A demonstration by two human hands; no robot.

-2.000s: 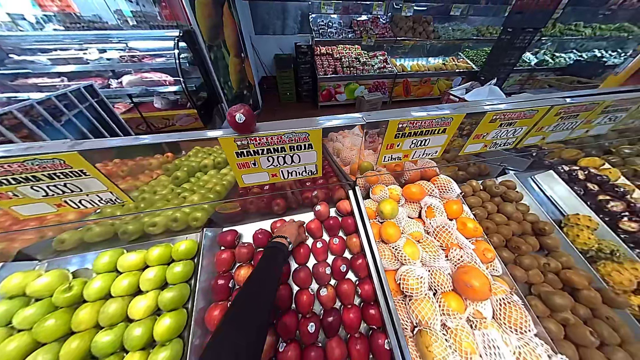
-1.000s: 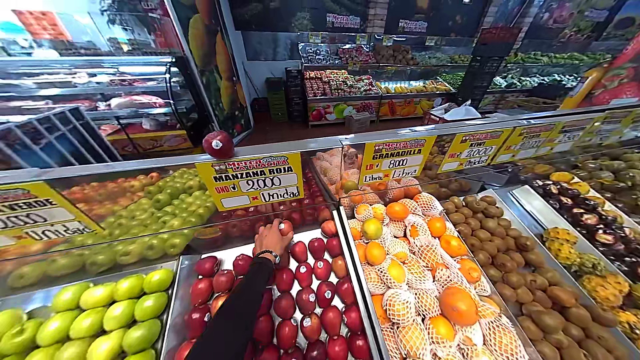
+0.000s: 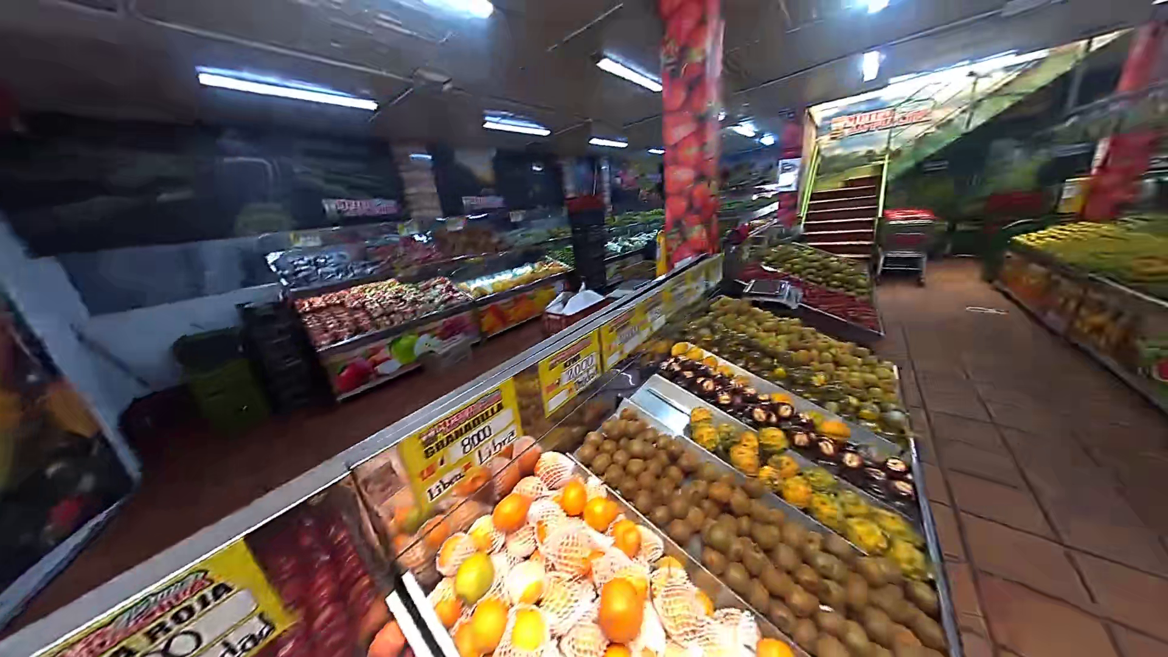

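Observation:
Neither of my hands shows in the head view. Orange granadillas point(image 3: 620, 610), many in white foam nets, fill the bin at the lower middle. Kiwis point(image 3: 721, 511) lie in the bin to its right, and yellow knobbly fruits point(image 3: 794, 491) in the one beyond. Red apples show only in part, mostly as a reflection, at the lower left behind a yellow price sign point(image 3: 182, 611). A second yellow price sign point(image 3: 461, 443) stands above the granadillas.
A metal rail point(image 3: 301, 488) runs behind the bins. A tiled aisle point(image 3: 1013, 456) lies on the right, with a shopping cart point(image 3: 905, 245) near the stairs point(image 3: 841, 219). A red fruit-patterned pillar point(image 3: 689, 128) rises mid-view. Green crates point(image 3: 219, 374) stand at left.
The view has swung right and up, toward the aisle and stairs. The hand that was among the red apples has left the view.

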